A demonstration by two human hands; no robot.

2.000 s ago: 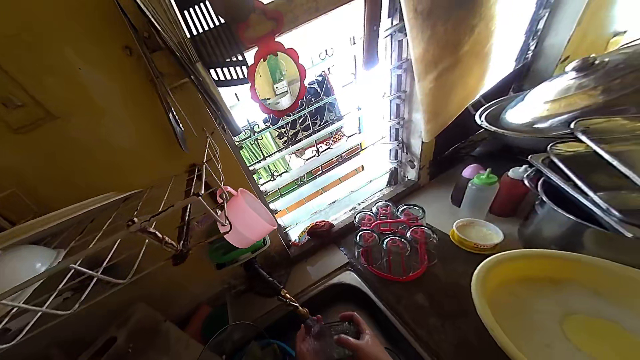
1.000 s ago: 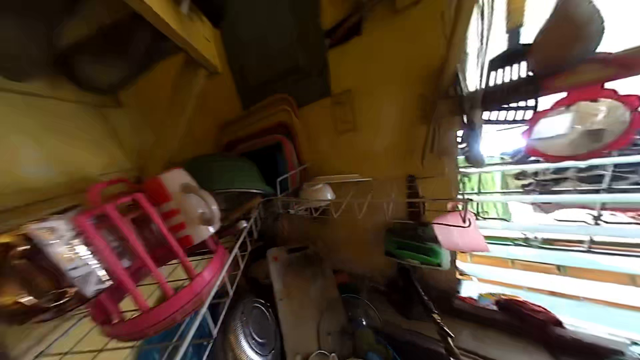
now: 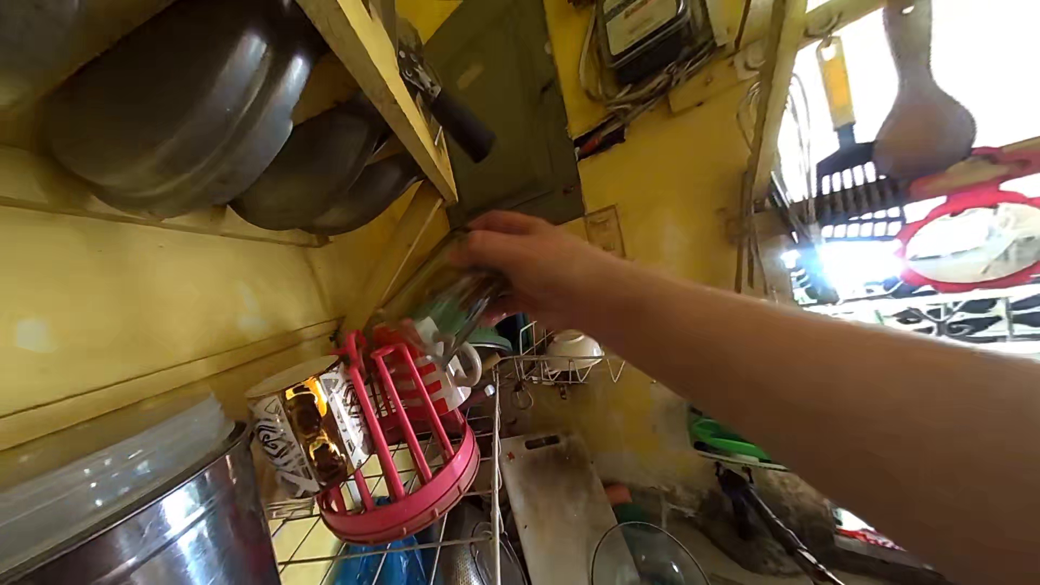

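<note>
My right hand [image 3: 528,268] reaches in from the right and grips a clear drinking glass [image 3: 443,301], blurred and tilted with its lower part down to the left. The glass is just above a pink plastic cup rack [image 3: 402,504] on a wire shelf. A red and white mug [image 3: 443,378] sits at the rack's far side, partly behind the glass. A patterned mug with gold and white [image 3: 313,426] hangs or stands at the rack's left. My left hand is out of view.
Dark pans [image 3: 187,106] sit on a wooden shelf [image 3: 382,89] above left. A steel pot [image 3: 179,504] stands at lower left. A white bowl [image 3: 574,349] rests in a wire basket behind. A cutting board [image 3: 561,504] leans below; spatulas [image 3: 861,179] hang at the window.
The view has swung left from the sink, where both hands were low two seconds ago. My right hand, out of view one second ago, is now above the pink rack with a glass.
</note>
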